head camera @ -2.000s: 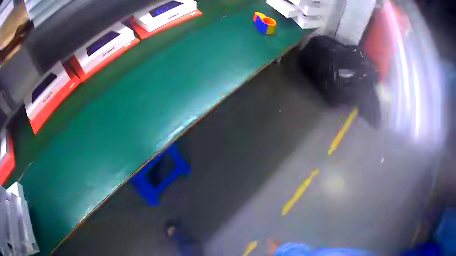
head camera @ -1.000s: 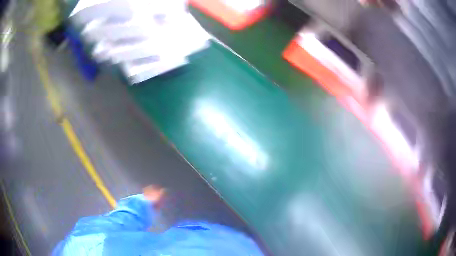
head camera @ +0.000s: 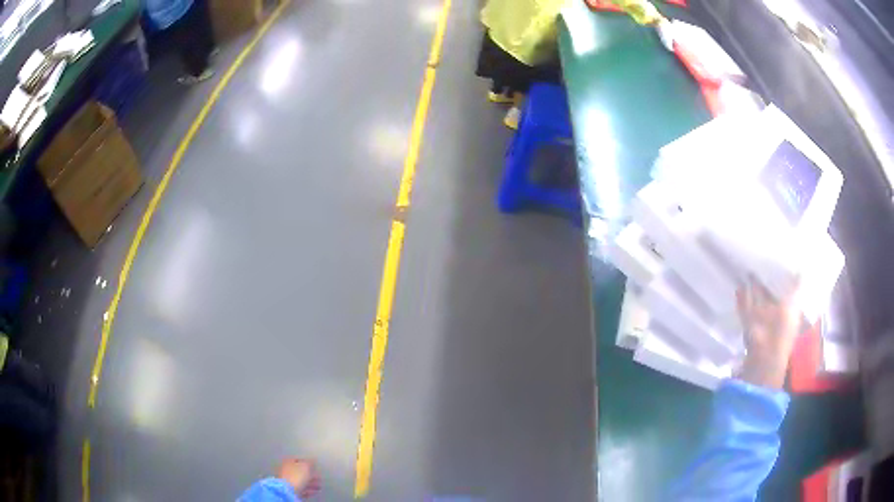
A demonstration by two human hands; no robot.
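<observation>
A loose pile of white paperboard inserts [head camera: 676, 284] lies on the green bench [head camera: 627, 431] at the right. A white printed tablet box [head camera: 806, 162] with a dark tablet picture shows at the pile's upper right. My right hand [head camera: 768, 319] is at the near side of the pile, against the white pieces; its fingertips are washed out by glare, so its grip is unclear. My left hand [head camera: 299, 476] hangs low over the floor at the bottom edge, small and blurred, with nothing visible in it.
A blue stool [head camera: 537, 147] stands against the bench's left edge, by a person in a yellow smock [head camera: 521, 29]. An open brown carton [head camera: 93, 176] stands on the floor at the far left. Red trays with white boxes line the bench's right side [head camera: 819, 485].
The view has swung along the aisle and the insert pile is now nearer, at the right. My right hand has come into view at the pile.
</observation>
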